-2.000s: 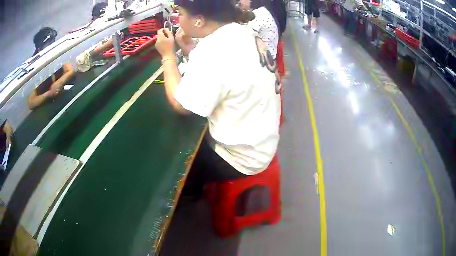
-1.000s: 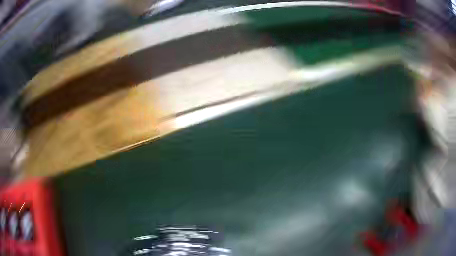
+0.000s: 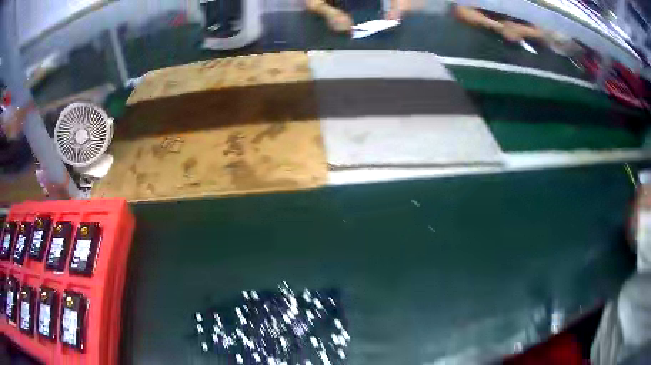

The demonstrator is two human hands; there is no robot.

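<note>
No hand of mine shows in the picture. A heap of small loose parts (image 3: pixel 275 328), dark with white or silvery faces, lies spread on the green bench top (image 3: pixel 400 242) at the bottom centre. A red tray (image 3: pixel 123 235) stands at the left, cut off by the picture's edge. It holds two rows of black electronic units (image 3: pixel 84 248) with white labels and small yellow marks.
A stained tan board (image 3: pixel 235 153) and a pale grey board (image 3: pixel 407 139) lie side by side beyond. A white desk fan (image 3: pixel 83 135) stands behind the tray. Other people's hands (image 3: pixel 340 21) show across the bench. A person's sleeve (image 3: pixel 635 306) is at the right edge.
The view has swung left from the aisle and the seated neighbour to the bench front. The red tray, boards, fan and loose parts now show clearly after a blurred frame.
</note>
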